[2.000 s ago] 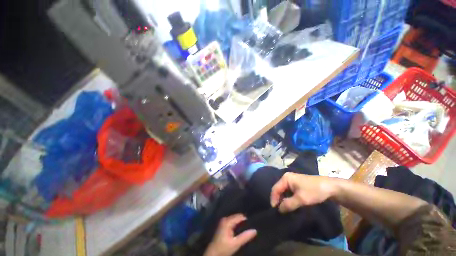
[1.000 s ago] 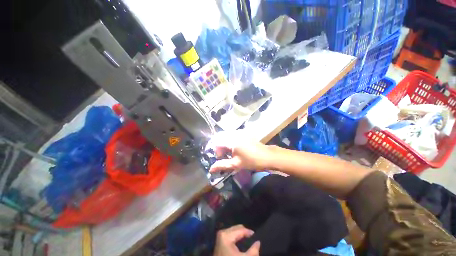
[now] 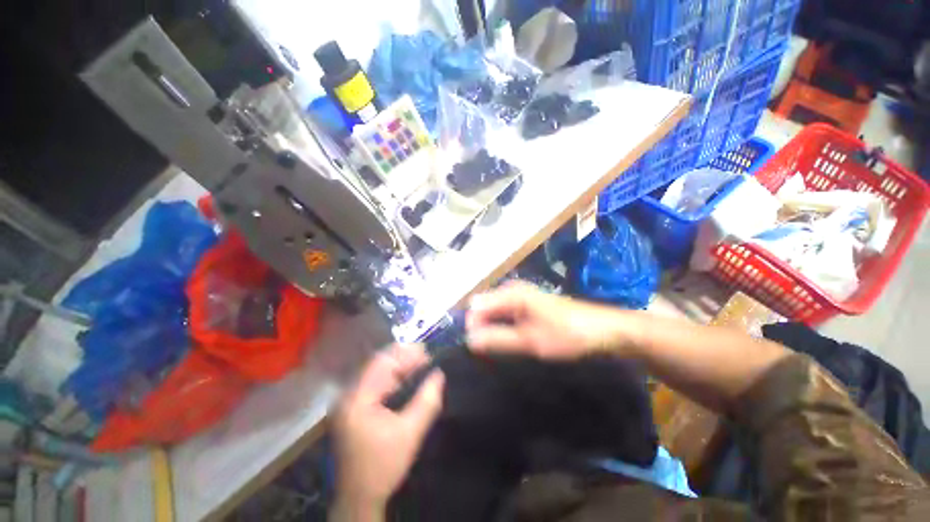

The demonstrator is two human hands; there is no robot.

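The black garment (image 3: 540, 408) lies over my lap, its upper edge raised to the front of the button-sewing machine (image 3: 296, 219). My left hand (image 3: 388, 413) is at the garment's left edge, thumb and fingers holding cloth close to the bright bed plate (image 3: 420, 328). My right hand (image 3: 525, 321) pinches the garment's upper edge just right of the plate. The fingertips and the clamp area are blurred and glaring, so no button can be made out there. The cream button tray (image 3: 459, 219) with dark buttons sits right of the machine head.
A control panel (image 3: 396, 143), a black bottle with yellow label (image 3: 350, 87) and clear bags of dark parts (image 3: 556, 112) stand behind the tray. An open red-orange bag (image 3: 245, 316) and blue plastic (image 3: 143, 296) lie left. A red basket (image 3: 826, 229) and blue crates (image 3: 704, 92) are at right.
My right hand has come back from the machine's clamp area to the garment. My left hand has moved up and left towards the bed plate, and the garment's edge has risen with the hands.
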